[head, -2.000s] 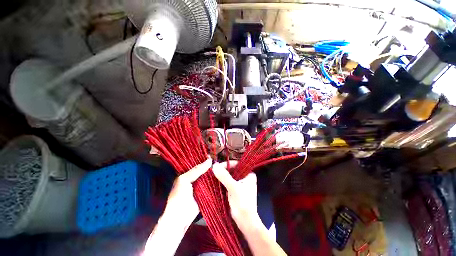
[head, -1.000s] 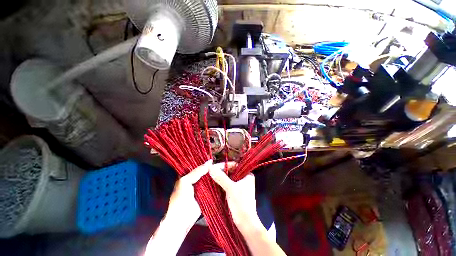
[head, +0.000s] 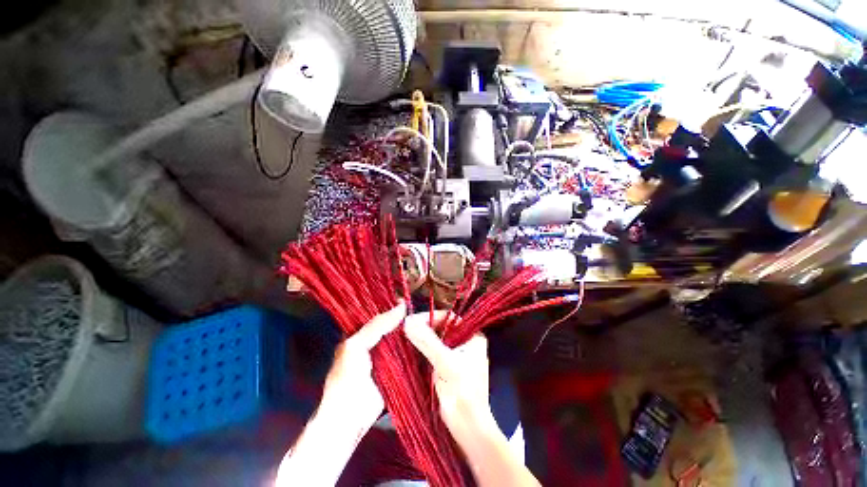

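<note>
My left hand (head: pixel 356 371) is closed around a thick bundle of thin red cords (head: pixel 347 285), whose ends fan out up and to the left. My right hand (head: pixel 456 366) holds a smaller fan of red cords (head: pixel 499 297) pointing up and right. My thumbs are close together at the middle. A few single cords stand up between the bundles toward the dark grey press (head: pixel 442 209) with its upright cylinder. Two pale round guides (head: pixel 447 263) sit at the bench edge just beyond my hands. The cord tips near the press are too small to make out.
A white fan (head: pixel 304 81) stands back left. A blue plastic basket (head: pixel 204 376) and a pale bucket (head: pixel 95 380) are at the left. A second dark machine (head: pixel 732 190) is at the right. A red stool (head: pixel 570 428) holds a black device (head: pixel 651 433). Scraps litter the bench.
The right-hand fan of cords has spread and shifted slightly, with a few strands now separated from it toward the guides. The single cords near the press have moved a little. Both hands stay nearly in place.
</note>
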